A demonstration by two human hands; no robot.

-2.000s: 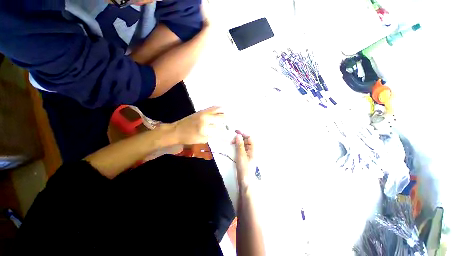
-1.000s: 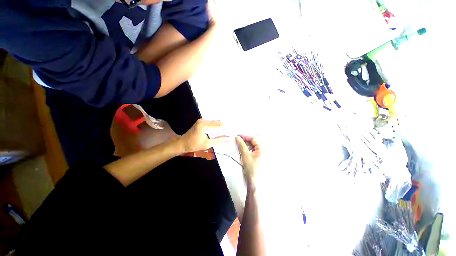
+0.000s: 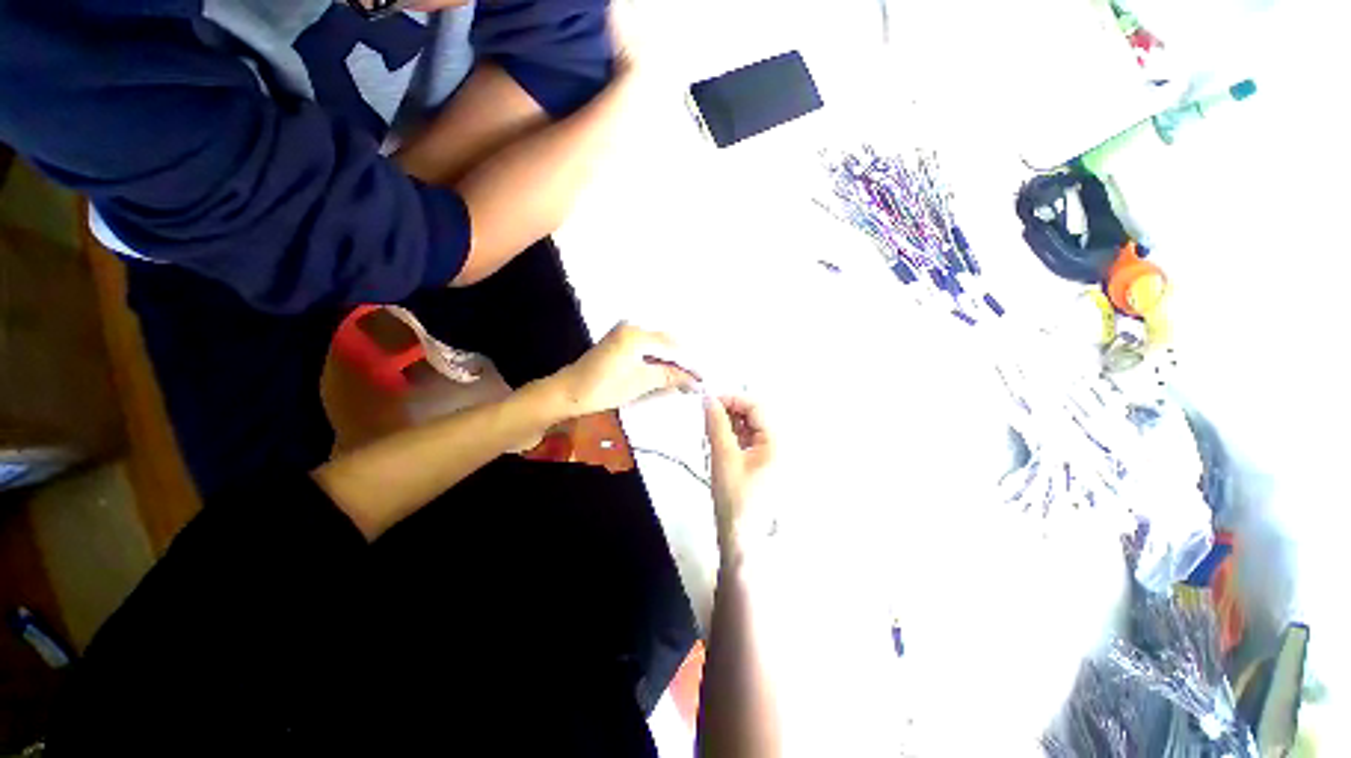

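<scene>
My left hand reaches in from the left over the table's near edge, thumb and fingers pinched on a tiny dark piece of the wire harness. My right hand comes up from below, its thumb and index fingertips closed on the thin lead just beside the left fingertips. A thin dark wire curves from the table edge to beneath my right hand. Glare hides the exact join between the fingertips. A single harness piece with a dark block lies on the white tabletop to the right.
A harness bundle, grey-white cables and a smartphone lie on the table. A black ring, orange round item and green tool are farther right. A person in a dark sweatshirt sits alongside at upper left.
My left hand's fingers, spread a second ago, have closed and moved up and right to the right fingertips. The dark piece near my right wrist, seen two seconds ago, no longer shows clearly.
</scene>
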